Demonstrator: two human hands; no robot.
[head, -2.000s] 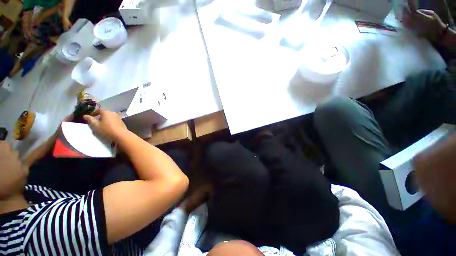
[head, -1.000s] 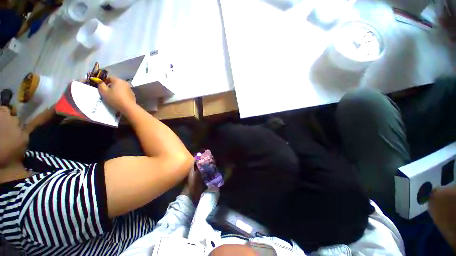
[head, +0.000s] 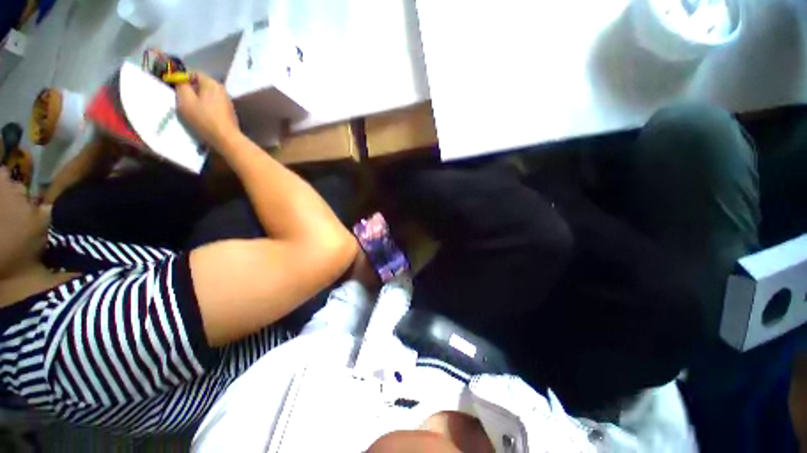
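Observation:
A smartphone (head: 383, 247) with a lit pink and purple screen is held over the dark-clothed lap. My left hand (head: 365, 271) is small, dark and blurred at the end of a white sleeve, closed around the phone's lower left edge. My right hand is not in view; a white garment part shows at the lower right of the lap. A dark glossy object (head: 453, 341) with a bright white patch lies near the white jacket, below the phone.
A person in stripes (head: 97, 341) at the left holds wires (head: 163, 65) and a red-and-white booklet (head: 159, 115). A white box (head: 265, 75) and round container (head: 690, 31) stand on the table (head: 522, 80). A white carton (head: 768, 294) is at right.
The phone and my left hand came into clear view and now show higher. The view has shifted, so the table sits higher in the picture. The dark glossy object shows more fully.

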